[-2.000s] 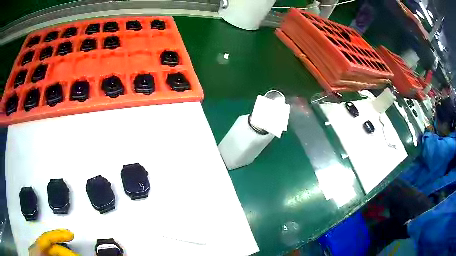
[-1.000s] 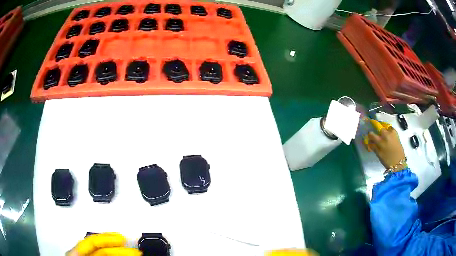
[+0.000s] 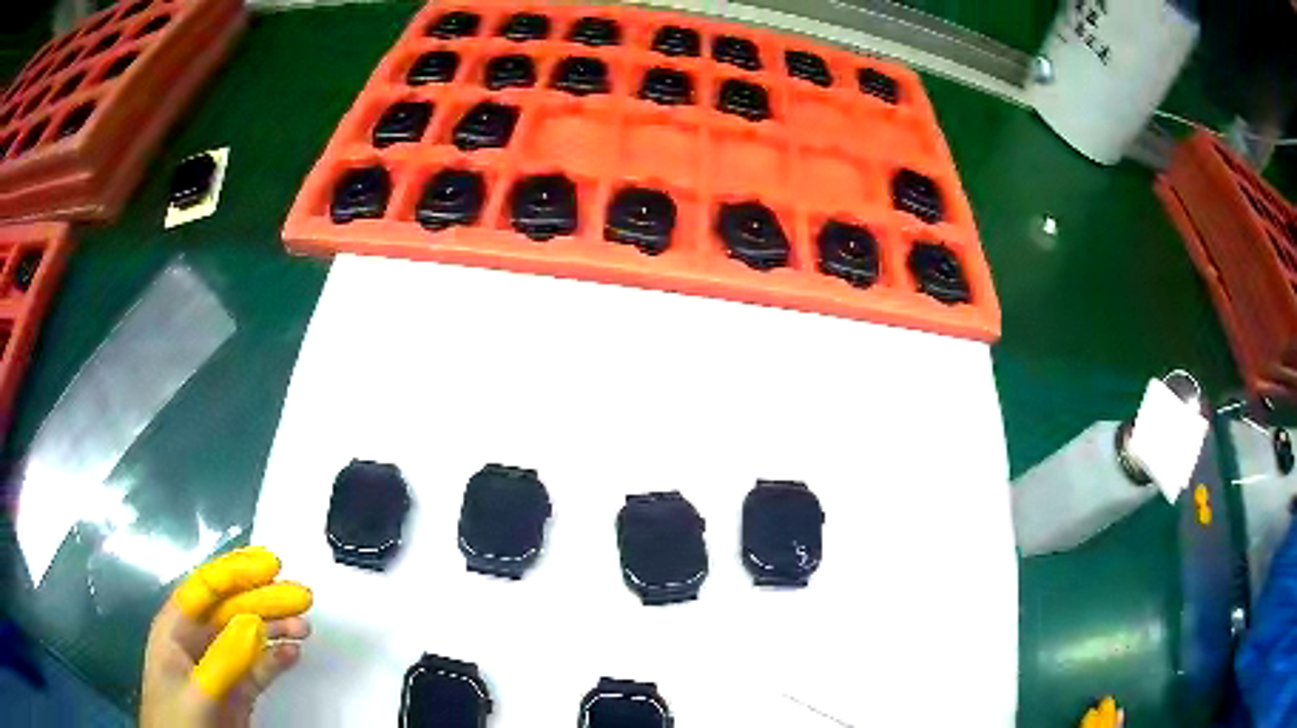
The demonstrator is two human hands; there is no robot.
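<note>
Four black watches lie in a row on the white foam sheet (image 3: 626, 384), one of them a watch (image 3: 367, 512) at the left end. Two more watches, a left one (image 3: 445, 697) and a right one (image 3: 625, 707), lie nearer, cut off by the bottom edge. My left hand (image 3: 232, 640), with yellow finger cots, is raised at the sheet's left edge, fingers and thumb apart, nothing seen in it. Only a yellow fingertip, apparently of my right hand (image 3: 1102, 714), shows at the bottom right; its grip is hidden.
An orange-red tray (image 3: 626, 263) with black watches stands behind the sheet. Stacked trays (image 3: 157, 128) stand left. A clear film strip (image 3: 128, 398) and a watch on a cream card (image 3: 195, 185) lie left. A white dispenser bottle (image 3: 1074, 491) stands right; a blue sleeve (image 3: 1270, 654) is at the right edge.
The view has turned left, so the tray and watches sit further right in the picture. My left hand has moved from beside the near watches to the sheet's left edge.
</note>
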